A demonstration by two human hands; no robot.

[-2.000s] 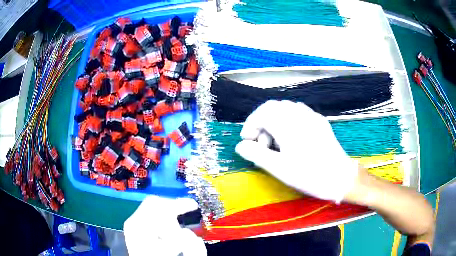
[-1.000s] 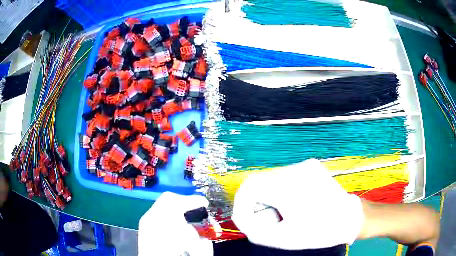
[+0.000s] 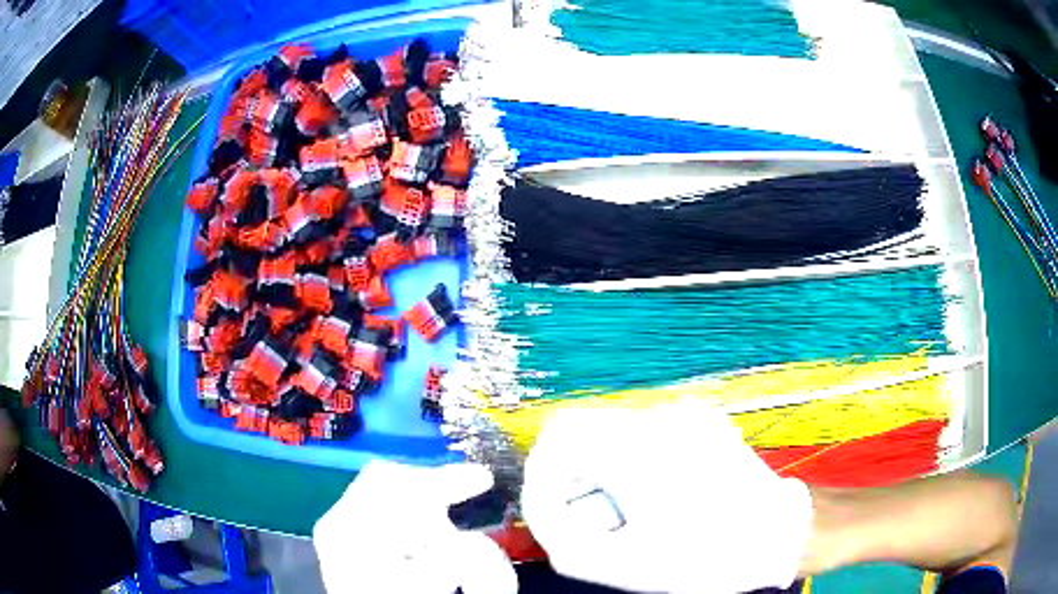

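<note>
My left hand, in a white glove, is at the bottom edge, partly cut off. It holds a red-and-black connector housing, of which only the dark end shows clearly. My right hand, also gloved, is close beside it, fingers curled; what its fingertips hold is hidden. It covers part of the red wires and yellow wires. The crimp terminals form a ragged pale edge left of the wires. No wire is clearly seen in the housing.
The blue parts bin of loose housings is left of the white wire tray. Green wires, black wires and blue wires lie beyond. Finished harnesses lie at left, and a small bunch at right. Part of a person shows lower left.
My right hand has come down from the green wires to beside my left hand. My left hand stays near the bottom edge with the housing. The view has shifted slightly.
</note>
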